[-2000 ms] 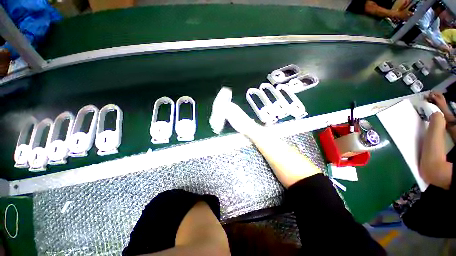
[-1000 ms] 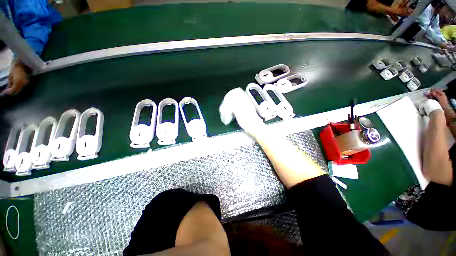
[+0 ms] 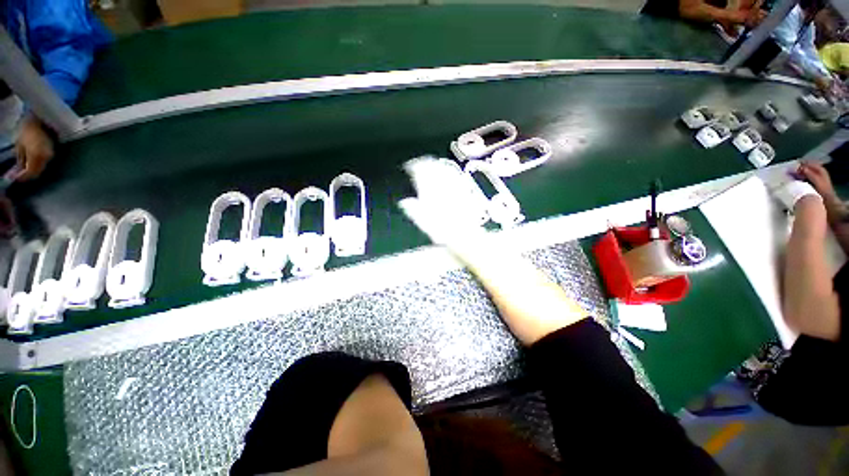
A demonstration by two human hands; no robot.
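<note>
My right hand (image 3: 445, 203), in a white glove, is over the conveyor belt (image 3: 391, 121). It is overexposed and blurred; its thumb side looks spread, but its grip is unclear. It overlaps the left side of a pale loop-shaped housing (image 3: 505, 207) and may hide another. Two more housings lie tilted behind it, one of them at the back (image 3: 472, 147). Several housings stand side by side left of my hand, the nearest (image 3: 349, 235) slightly apart and higher. Another row (image 3: 130, 279) is at the far left. My left hand is out of the picture; only its arm shows at the bottom.
A metal rail (image 3: 233, 302) separates belt and bubble wrap (image 3: 186, 400). A red bin (image 3: 619, 279) with a dark stick and round-topped item stands right, beside a white slip (image 3: 642, 316). Other workers' arms show left and right. More parts (image 3: 714, 135) lie far right.
The housings have shifted left along the belt. The middle group has grown from two to several. Fewer upright housings show right of my right hand, which has moved over them.
</note>
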